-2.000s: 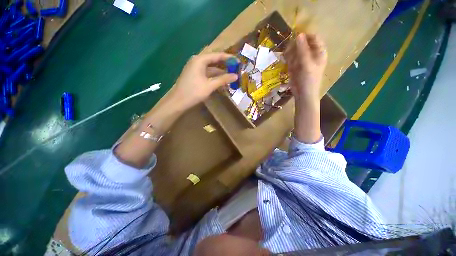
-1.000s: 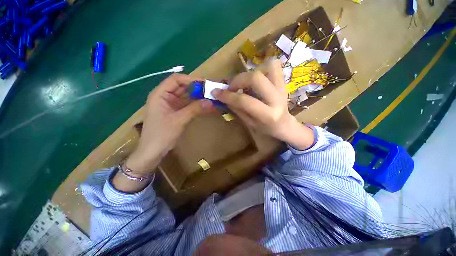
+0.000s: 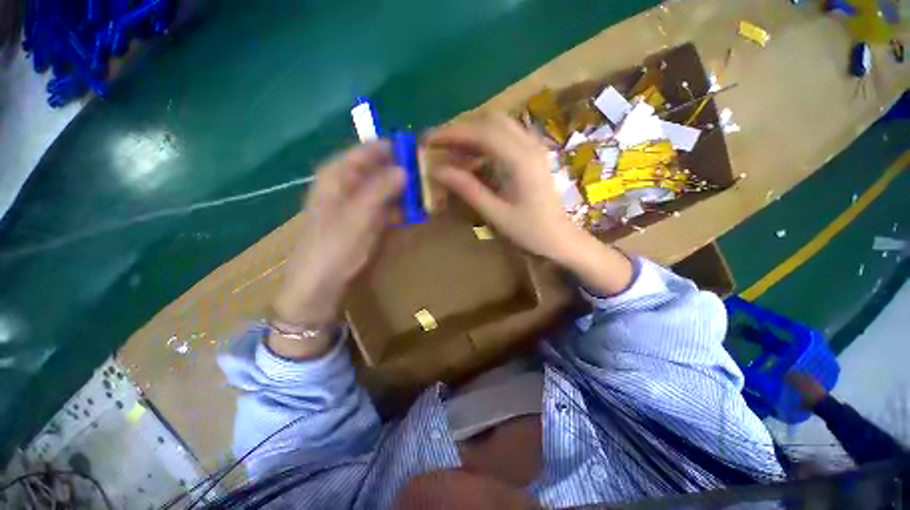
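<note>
My left hand is blurred and grips a blue battery pack upright above the work tray. My right hand is beside the pack, its fingertips pinching a thin pale-yellow piece at the pack's right side; blur hides whether the piece touches the pack. The parts box, heaped with white pieces and amber pieces, stands to the right of my right hand.
Another blue pack with a white patch lies on the green belt just beyond my left hand. A white cable crosses the belt. Many blue packs lie at top left. A blue stool or bin stands at right, with another person's hand at it.
The held pack has turned upright, and my right fingers now hold a pale-yellow piece beside it. The view has shifted, and another person's hand has appeared at lower right.
</note>
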